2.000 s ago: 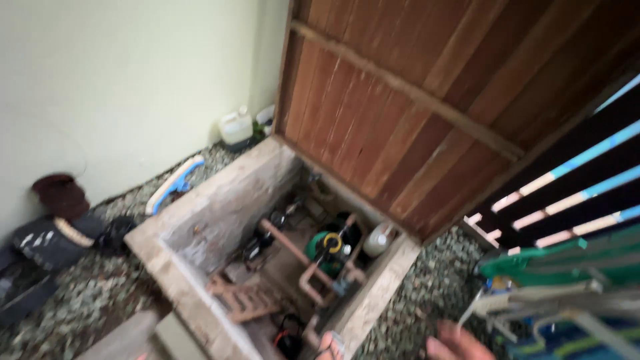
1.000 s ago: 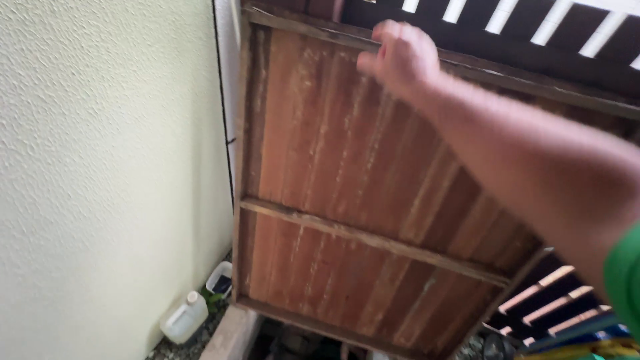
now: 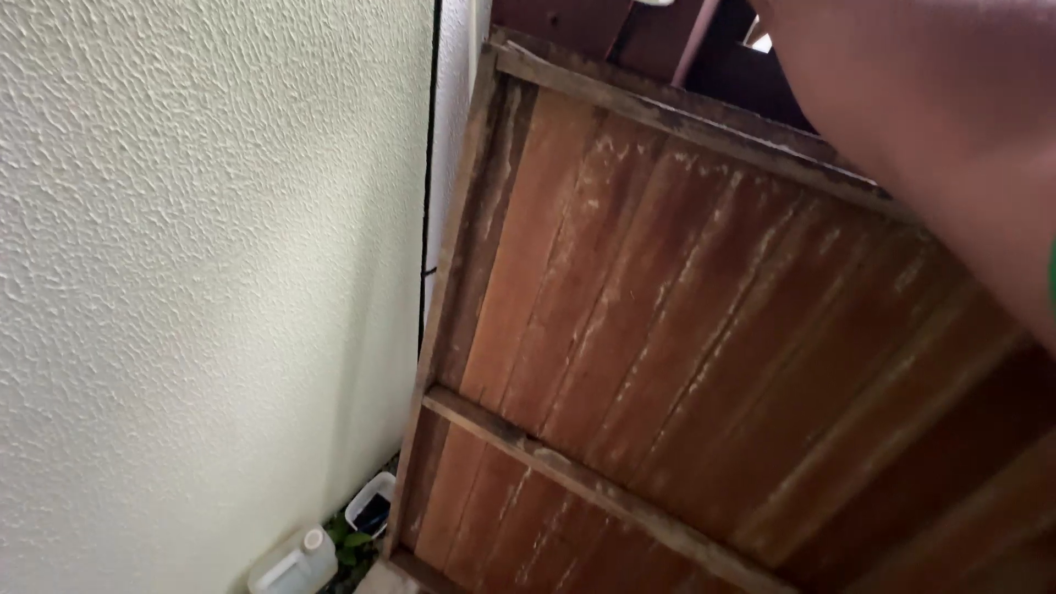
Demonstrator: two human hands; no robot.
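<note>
A large wooden plank hatch cover (image 3: 660, 313) with a frame and a cross batten stands raised and tilted, filling the middle and right of the head view. My bare forearm reaches in from the right edge across the cover's upper right part, with a bit of green sleeve at the frame's edge. The hand at its end lies beyond the top edge, so neither its fingers nor anything it may hold can be seen. Which arm this is cannot be told for certain. No other hand shows.
A textured pale wall (image 3: 206, 247) rises at the left, close to the cover's side. At its foot stand a translucent plastic jug (image 3: 297, 565) and a white plastic container (image 3: 371, 503) beside green leaves. A concrete rim (image 3: 386, 580) shows at the bottom; dark slats are behind the top.
The view has swung up from the pit, now out of sight, and come closer to the cover. A hand seen at the cover's top edge one second ago has left the frame.
</note>
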